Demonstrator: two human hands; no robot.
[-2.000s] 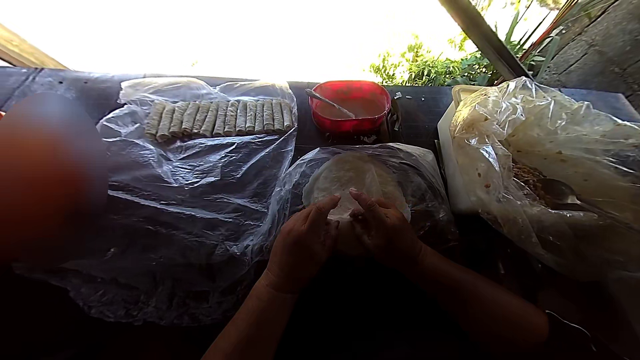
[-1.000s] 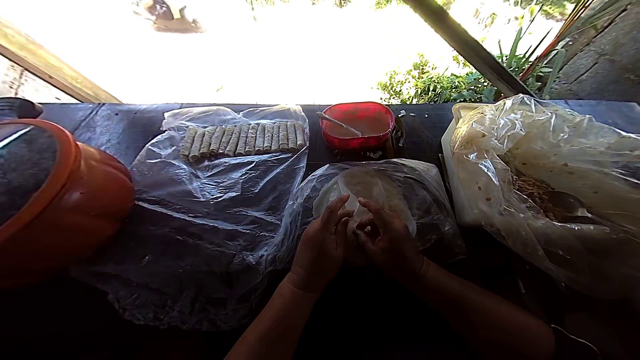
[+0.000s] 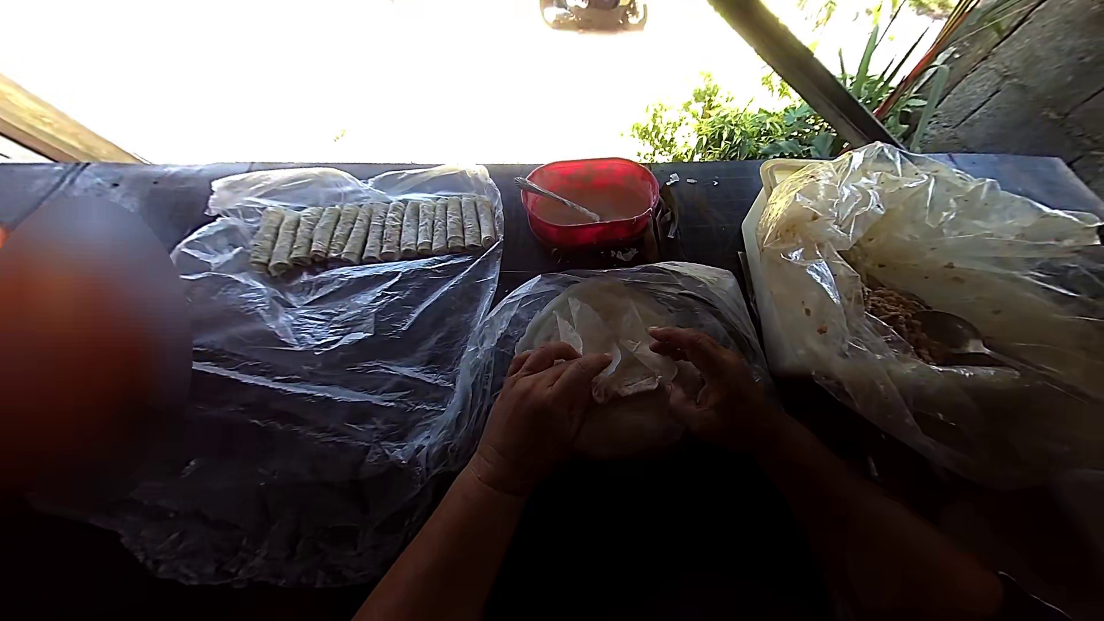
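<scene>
My left hand (image 3: 548, 405) touches the left side of a thin translucent wrapper sheet (image 3: 634, 375), its thumb and fingers close together at the edge. My right hand (image 3: 711, 379) is at the sheet's right side, fingers apart and curved; whether it touches the sheet is unclear. Under both hands lies a pale round stack of wrappers (image 3: 561, 310) on clear plastic. Several thin rolls (image 3: 371, 231) lie side by side in a row on a plastic sheet (image 3: 319, 319) at the left. A red bowl (image 3: 592, 233) with liquid and a spoon (image 3: 556, 198) stands beyond the stack.
At the right, a plastic-lined pale container (image 3: 759, 259) holds a brown shredded filling (image 3: 897, 319) and a metal spoon (image 3: 949, 332). A blurred orange-red round shape (image 3: 78, 345) covers the left edge. Beyond the dark table (image 3: 707, 203) are a slanted post (image 3: 793, 69) and plants.
My hands were close together over the wrapper; now they are farther apart, with the folded sheet showing between them. A vehicle outside has moved rightward.
</scene>
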